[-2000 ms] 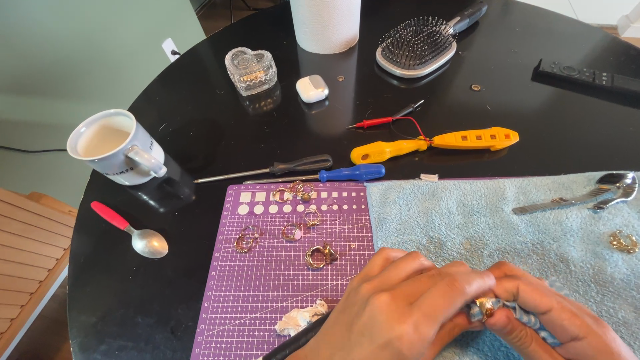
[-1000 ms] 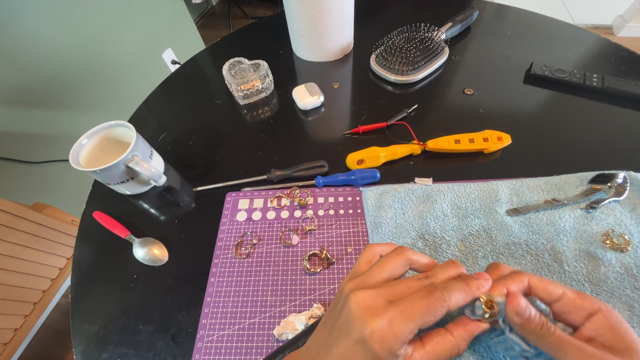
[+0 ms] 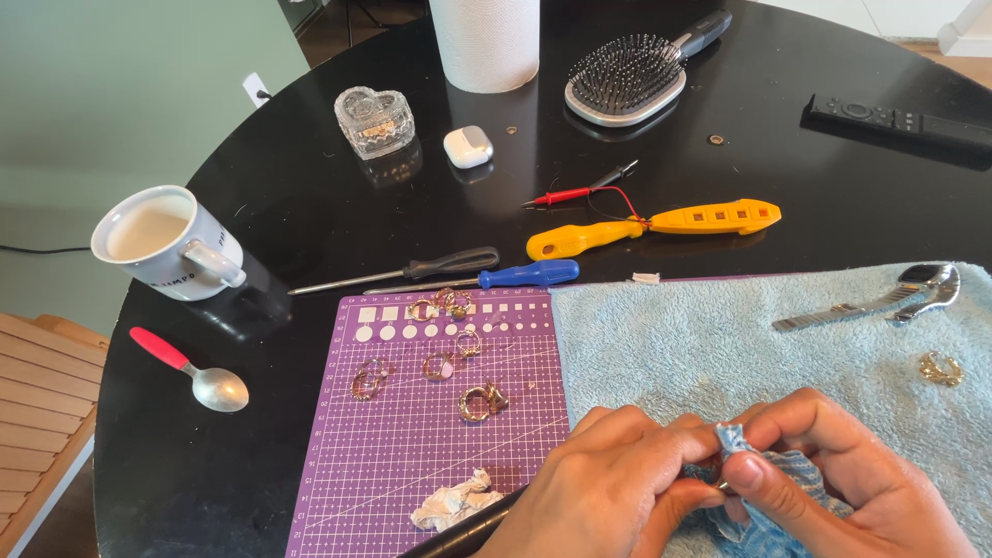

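Observation:
My left hand (image 3: 612,480) pinches a small gold-coloured ring (image 3: 722,485), mostly hidden between the fingers. A blue and white patterned cloth (image 3: 798,484) is gripped by my right hand (image 3: 837,473), and a fold of it sticks up between both hands, against the ring. Both hands are over a light blue towel (image 3: 659,349). Left of them, several rings (image 3: 474,404) lie on a purple cutting mat (image 3: 387,465), with a crumpled white tissue (image 3: 457,500) near a dark rod (image 3: 473,531). On the towel rest a metal wristwatch (image 3: 938,291) and a gold ring (image 3: 941,369).
Beyond the mat lie a black-handled screwdriver (image 3: 453,262), a blue-handled screwdriver (image 3: 535,273) and a yellow tester (image 3: 713,218). A mug (image 3: 167,248) and a spoon (image 3: 221,389) stand left. Farther back are a glass heart box (image 3: 376,128), earbud case (image 3: 468,147), paper roll (image 3: 488,46), hairbrush (image 3: 628,77) and remote (image 3: 891,124).
The gold ring showed between my fingertips earlier; now the fingers and the cloth mostly cover it. A fold of cloth now stands up between my hands.

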